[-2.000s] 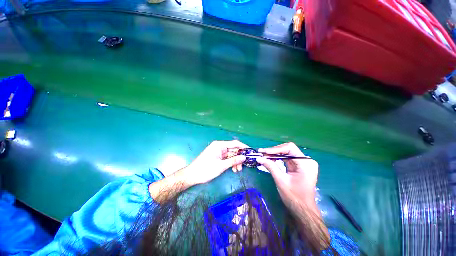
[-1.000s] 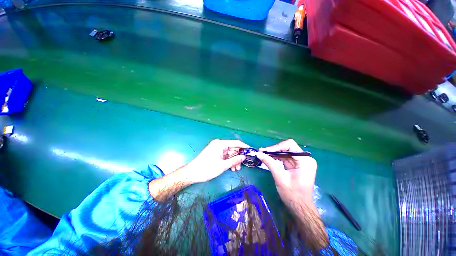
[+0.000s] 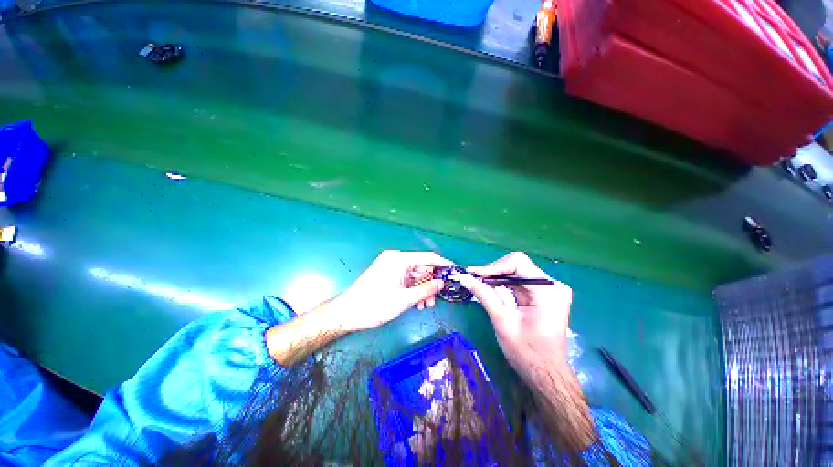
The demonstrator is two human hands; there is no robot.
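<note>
The round electronic unit (image 3: 455, 285), a small black disc, is held between the fingertips of my left hand (image 3: 393, 289). A yellow-orange bit shows between my left fingers. My right hand (image 3: 532, 306) holds thin dark tweezers (image 3: 525, 281), with its fingertips against the right side of the disc. The tweezers' tips and any wires are too small or hidden to tell. Below my hands, the deep-blue parts bin (image 3: 388, 401) holds pale pads (image 3: 438, 401), partly covered by strands of hair.
A slim black stick (image 3: 627, 379) lies right of my right wrist, beside stacked clear trays (image 3: 776, 365). Beyond the belt (image 3: 301, 178) are a red crate (image 3: 676, 82) and an orange-handled tool (image 3: 544, 27). Black units lie at upper left (image 3: 167, 54) and right (image 3: 757, 233). A blue bin (image 3: 23, 164) is far left.
The units on the belt have shifted left. The tweezers sit at a slightly changed angle in my right hand. Both hands stay together at the disc.
</note>
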